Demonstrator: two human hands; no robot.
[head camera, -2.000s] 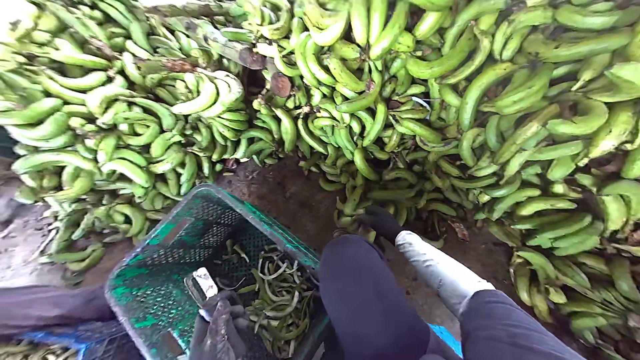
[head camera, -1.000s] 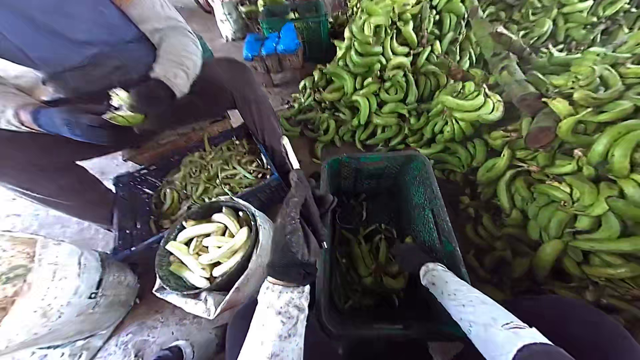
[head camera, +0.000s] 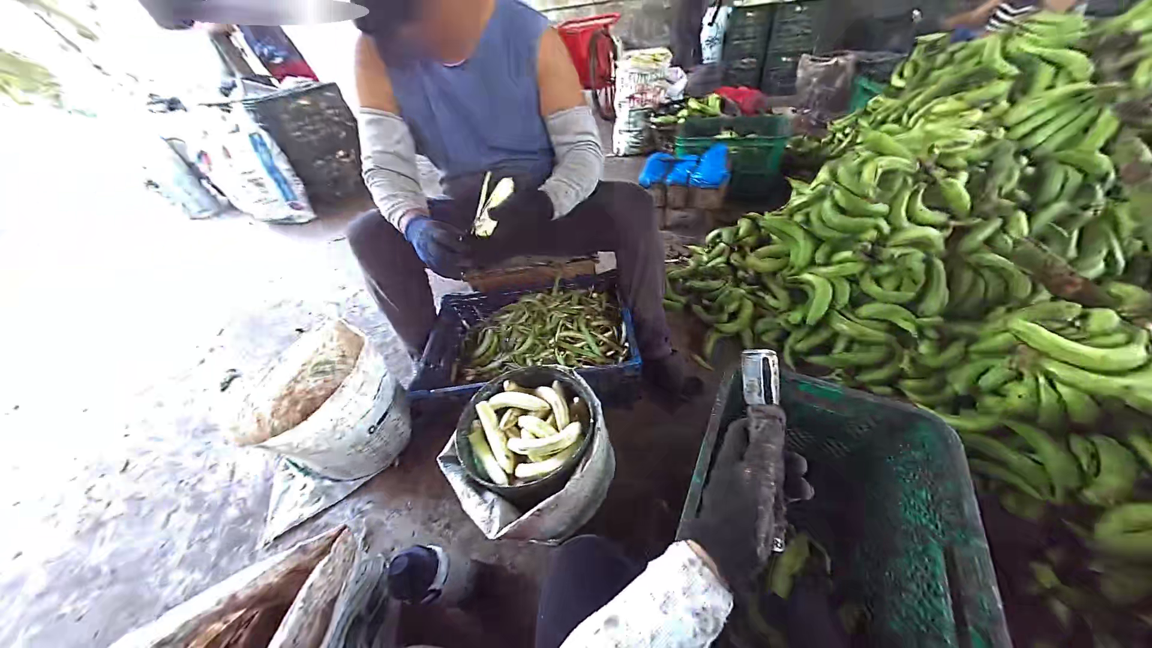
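Note:
My left hand (head camera: 742, 504), in a dark glove and spotted pale sleeve, grips a hand tool (head camera: 761, 382) with a wrapped handle and a shiny metal end pointing up. It is over the left side of a green plastic crate (head camera: 972, 540). Green peels or fruit (head camera: 789, 565) lie low in the crate, just below this hand. My right hand cannot be made out; the crate's lower part is dark. Left of the crate, a round container (head camera: 468, 450) set in a white sack (head camera: 576, 504) holds peeled plantains or green bananas (head camera: 540, 436).
A large heap of green plantains or bananas (head camera: 864, 225) rises on the right. Opposite sits a person (head camera: 477, 108) with gloved hands, behind a blue crate (head camera: 423, 382) of peels (head camera: 549, 333). A white sack (head camera: 360, 432) stands left; a dark-capped bottle (head camera: 418, 571) is near my leg.
The view has swung from the heap toward the seated person. Two seconds ago my right hand was at the heap's edge; one second ago it was in the green crate. My left hand still holds the tool.

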